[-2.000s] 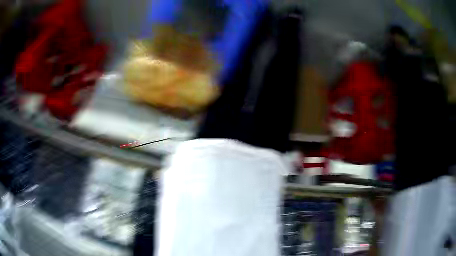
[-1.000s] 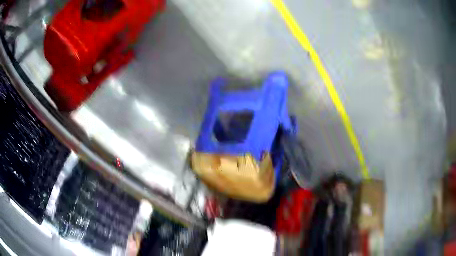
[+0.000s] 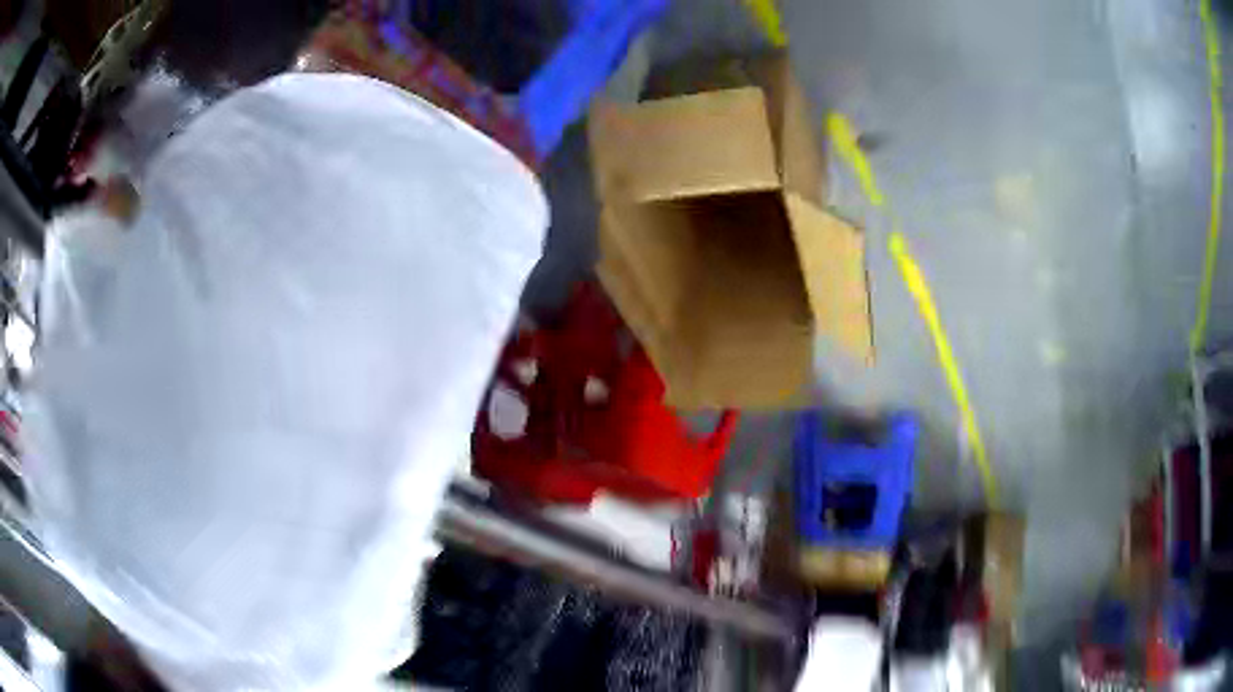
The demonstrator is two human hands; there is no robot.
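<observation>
Neither of my hands shows. An open brown carton stands nearest the middle, its flaps folded out and its inside shadowed; no goods can be made out in it. A red stool with cut-out sides is just below and left of it, partly covered by a large white shape. Dark glossy parts, blurred, lie along the bench at the bottom.
A person in a white garment fills the left side, very close. A bench rail runs along the bottom. A blue stool stands right of the carton. Yellow lines cross the grey floor. Another person in white is at the bottom.
The view has swung. The open carton has come into view, the white-clothed person now looms large at left, and the blue stool in view now appears smaller and lower right.
</observation>
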